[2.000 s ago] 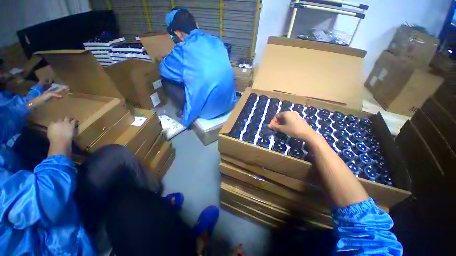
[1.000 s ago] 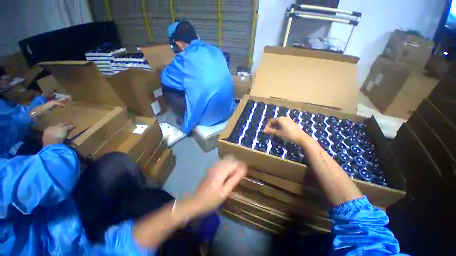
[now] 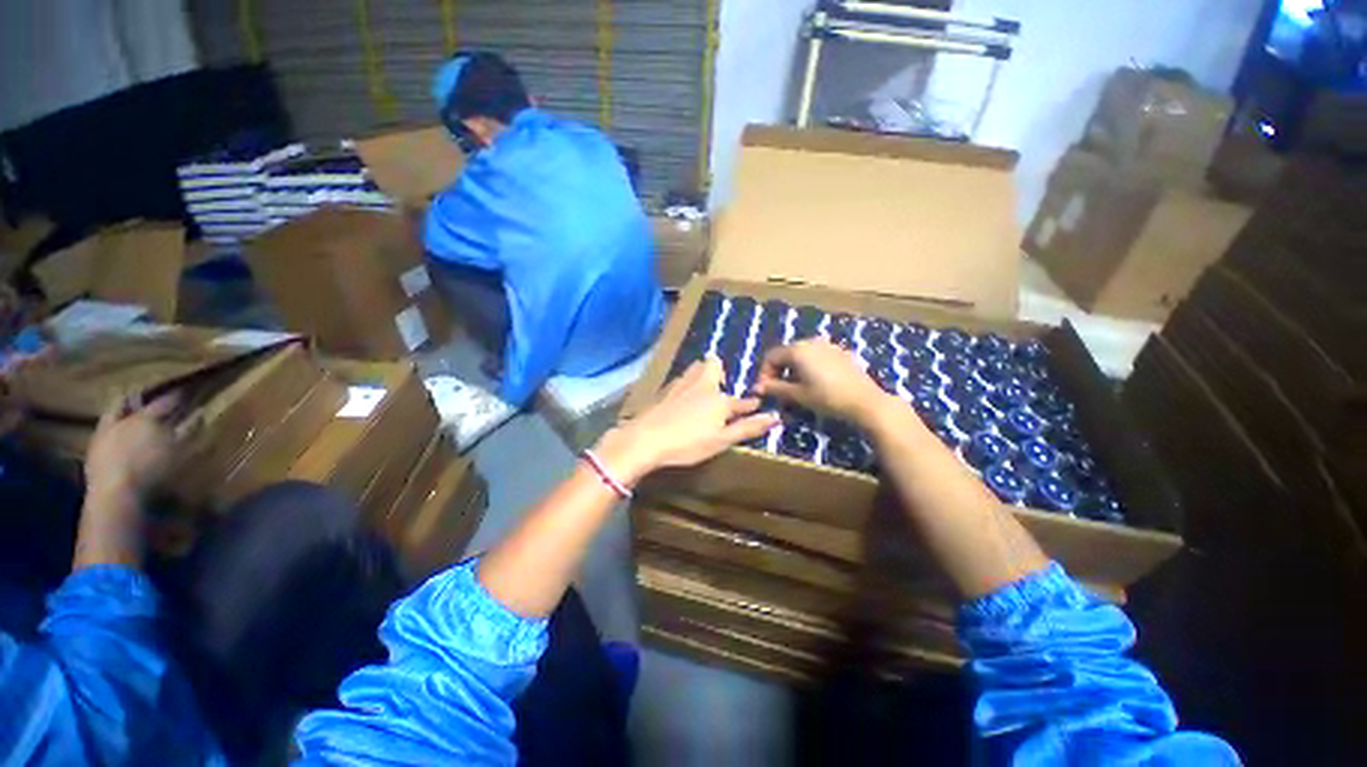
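Rows of round black parts (image 3: 990, 408) with white strips between them fill an open brown carton (image 3: 862, 225) in front of me. My left hand (image 3: 697, 420) is over the carton's left front part, fingers spread. My right hand (image 3: 822, 381) is close beside it over the rows, fingertips bent down and pinched together. The fingertips of both hands nearly meet. Whether either hand holds a small piece is too small to tell. The parts under both hands are hidden.
Brown cartons are stacked under the open one. At left a neighbour's hand and blue sleeve (image 3: 113, 607) are at another carton stack (image 3: 323, 435). A person in a blue smock (image 3: 547, 240) sits ahead. More boxes (image 3: 1132, 225) stand at back right, with a rack behind.
My left hand has come up from the lower left to the carton, beside my right hand. My right hand stays over the rows. The neighbour's flap at left is folded down.
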